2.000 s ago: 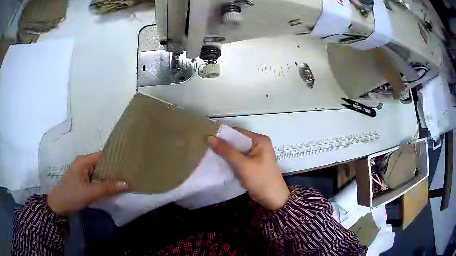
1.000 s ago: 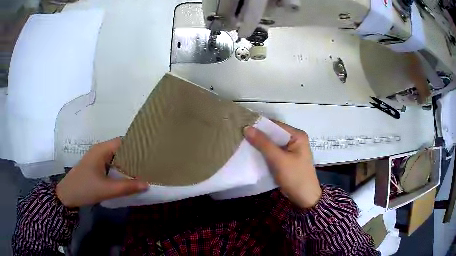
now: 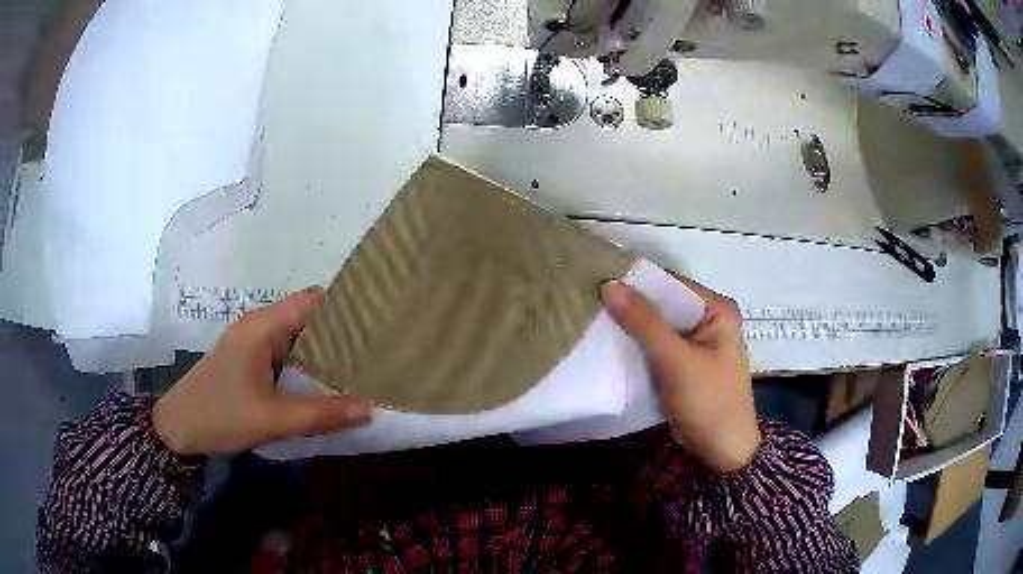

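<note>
A khaki fabric piece (image 3: 460, 297) with a curved lower edge lies on a white fabric panel (image 3: 561, 398). Both are held over the table's front edge, below the needle area. My left hand (image 3: 252, 376) grips their lower left corner, thumb on top. My right hand (image 3: 690, 370) grips the right corner, thumb on the khaki edge, with white fabric folded at the fingers. The fingers under the cloth are partly hidden.
The sewing machine head (image 3: 774, 39) and shiny needle plate (image 3: 488, 90) are beyond the cloth. White panels (image 3: 157, 146) lie at left. Black thread snips (image 3: 904, 253) lie right of the bed. An open box (image 3: 886, 426) with khaki pieces is at lower right.
The view has shifted, so table and machine appear further left and higher relative to the right side's box. Both hands keep hold of the cloth, which now lies flatter.
</note>
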